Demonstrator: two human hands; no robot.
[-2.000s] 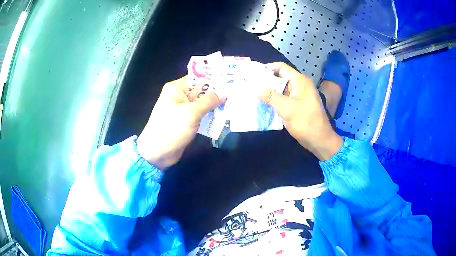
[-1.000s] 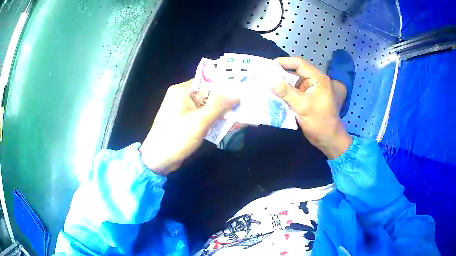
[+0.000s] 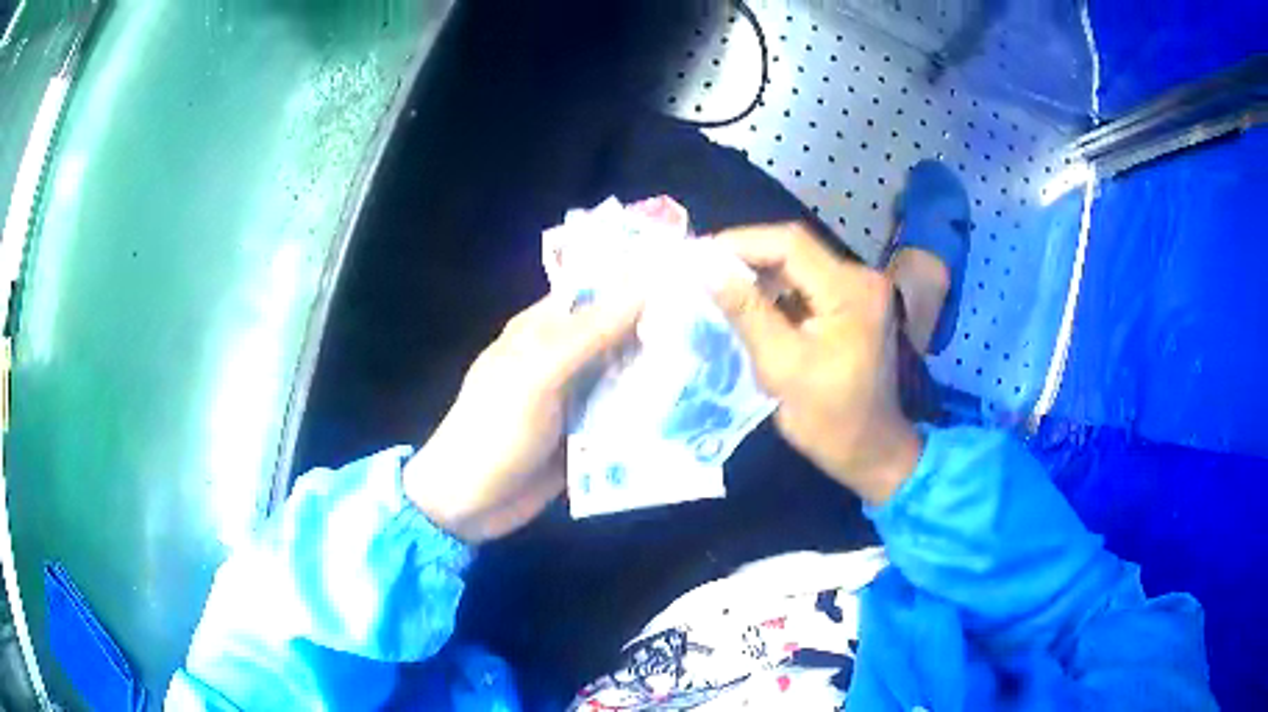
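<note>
Several banknotes point(image 3: 654, 431), pale blue and white with pink-red at the top edge, are held fanned above the black-clad lap. They are overexposed, so their number and print cannot be told. My left hand point(image 3: 522, 410) is bare and grips the notes from the left side, thumb on top. My right hand point(image 3: 827, 355) is bare and slightly blurred, with its thumb and forefinger pinching the notes at their upper right. Both wrists come out of light blue elastic cuffs.
A green-matted bench point(image 3: 153, 306) curves along the left, with a folded blue cloth point(image 3: 92, 643) at its lower end. A blue slipper point(image 3: 933, 223) on a foot rests on the perforated floor point(image 3: 821, 104). Blue sheeting point(image 3: 1175, 306) and a metal rail point(image 3: 1168, 125) are on the right.
The notes have moved from a spread held across to a more upright, lower-hanging fan. My right hand has moved down and left, closer to my left hand.
</note>
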